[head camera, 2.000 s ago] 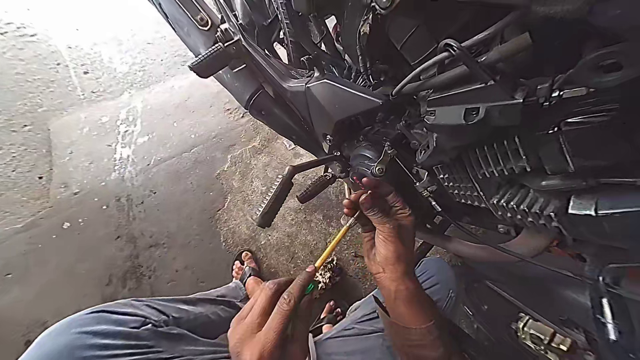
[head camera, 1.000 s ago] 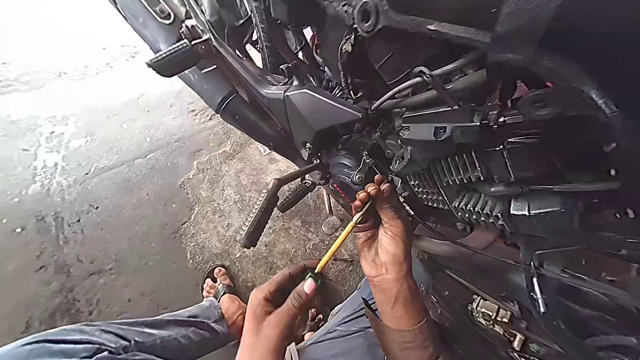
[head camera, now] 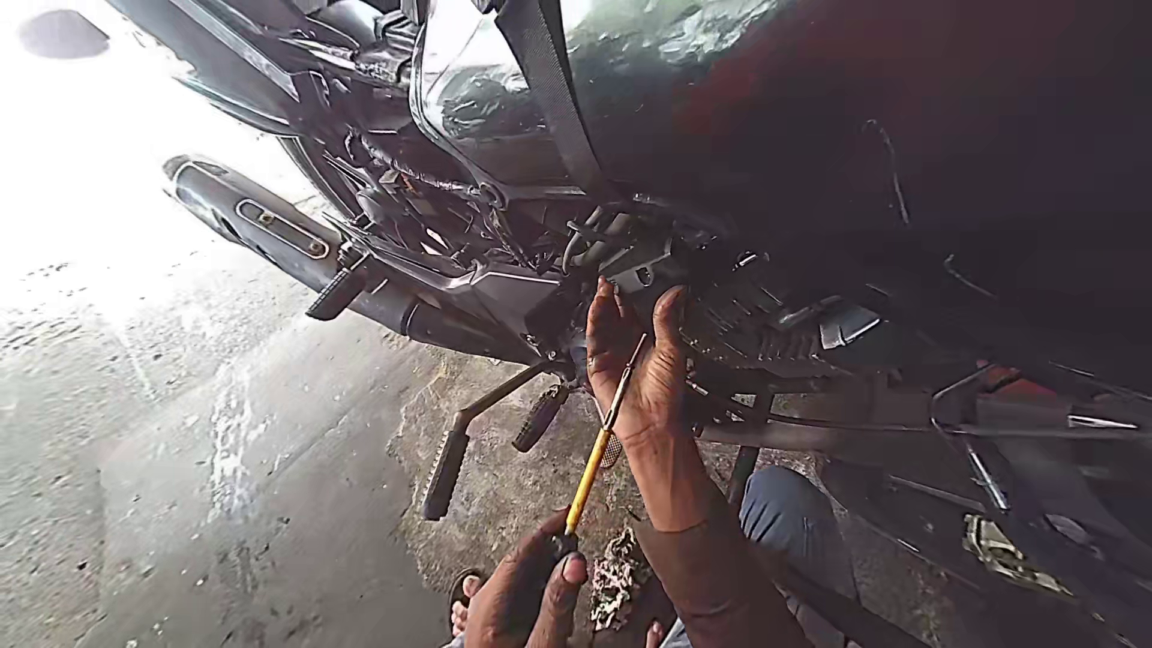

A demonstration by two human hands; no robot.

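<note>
My left hand (head camera: 531, 589) grips the handle end of a screwdriver (head camera: 589, 481) with a yellow shaft sleeve and a bare metal tip. The shaft slants up to the right and its tip lies in front of the palm of my right hand (head camera: 637, 369). That hand is raised beside the motorcycle's engine (head camera: 756, 324), palm in view, thumb and fingers apart, with nothing seen held in it. Its fingertips are close under a bracket (head camera: 641, 270) on the motorcycle; whether they touch it cannot be told.
The fuel tank (head camera: 720, 108) with a black strap (head camera: 558, 99) fills the upper right. A kick-start lever (head camera: 445, 468), a footpeg (head camera: 337, 292) and the exhaust muffler (head camera: 261, 220) stick out at the left. A crumpled rag (head camera: 616, 580) lies on the concrete floor (head camera: 297, 477).
My right hand has opened and no longer has its fingers at the screwdriver's tip. The view has shifted, bringing the fuel tank in.
</note>
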